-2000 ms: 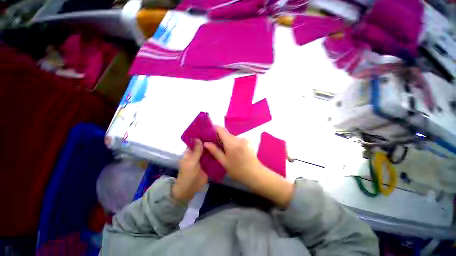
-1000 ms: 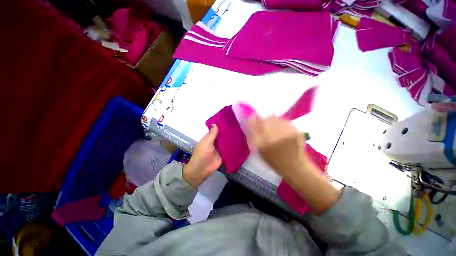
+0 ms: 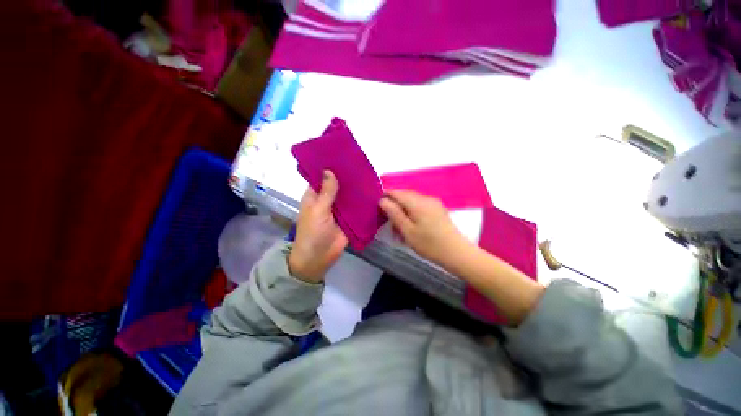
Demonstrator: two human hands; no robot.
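My left hand (image 3: 318, 236) holds a small stack of magenta pieces (image 3: 343, 180) above the table's front left edge, thumb on top. My right hand (image 3: 420, 223) pinches the right edge of the same stack between thumb and fingertips. A bright magenta piece (image 3: 443, 185) lies on the white table behind my right hand. Another magenta piece (image 3: 510, 244) lies partly under my right forearm and reaches the table's front edge.
Large magenta panels (image 3: 463, 28) lie at the back. The sewing machine head (image 3: 700, 188) is at the right, with green and yellow scissor loops (image 3: 715, 321) below it. A brown-ended small tool (image 3: 550, 255) lies on the table. A blue basket (image 3: 175, 244) stands at the left.
My right hand has come back from its blurred reach and now touches the held stack's edge. The bright piece lies flat behind it. The view has shifted, so the panels sit higher.
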